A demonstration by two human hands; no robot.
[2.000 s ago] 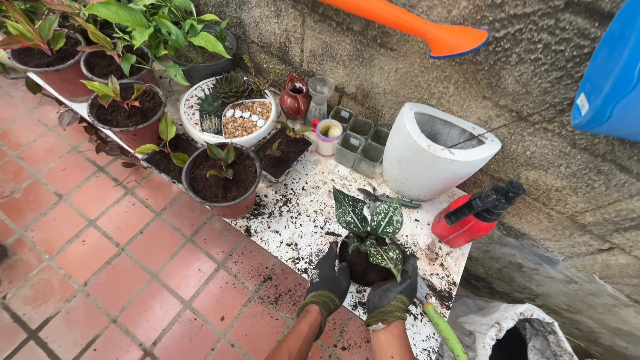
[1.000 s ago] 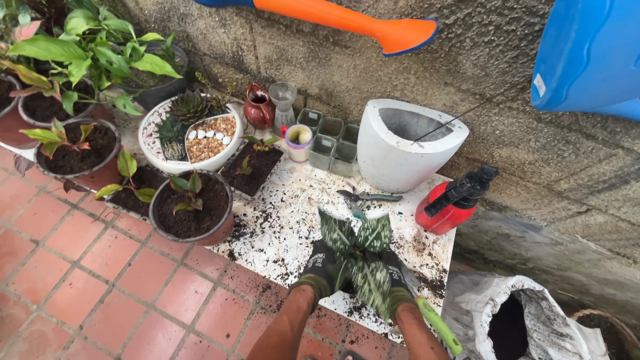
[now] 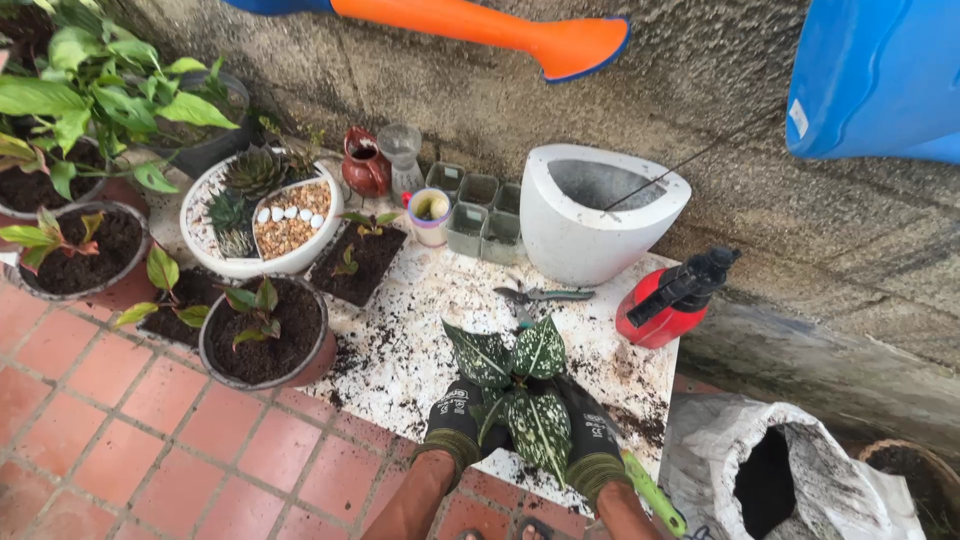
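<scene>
A plant with dark green, white-speckled leaves (image 3: 538, 427) stands between my two gloved hands over the front of the soil-strewn white board (image 3: 405, 330). My left hand (image 3: 459, 416), in a black glove with an olive cuff, holds its base from the left. My right hand (image 3: 589, 427), gloved alike, holds it from the right. The leaves hide the base and most of my fingers. Beyond the plant lie pruning shears (image 3: 541, 295). Beside my right wrist is a lime-green tool handle (image 3: 652, 491). A red spray bottle (image 3: 664, 307) stands at the right edge of the board.
A white planter (image 3: 600, 255), small glass pots (image 3: 466, 231), a cup (image 3: 430, 221) and a succulent dish (image 3: 289, 264) line the wall side. Potted seedlings (image 3: 262, 330) stand left. An open white sack (image 3: 810, 465) sits lower right. An orange spout (image 3: 465, 22) and a blue watering can (image 3: 877, 82) hang above.
Dark soil showed between my hands under the leaves two seconds ago; now the leaves cover that spot. Both hands stay around the plant's base. The view has shifted somewhat.
</scene>
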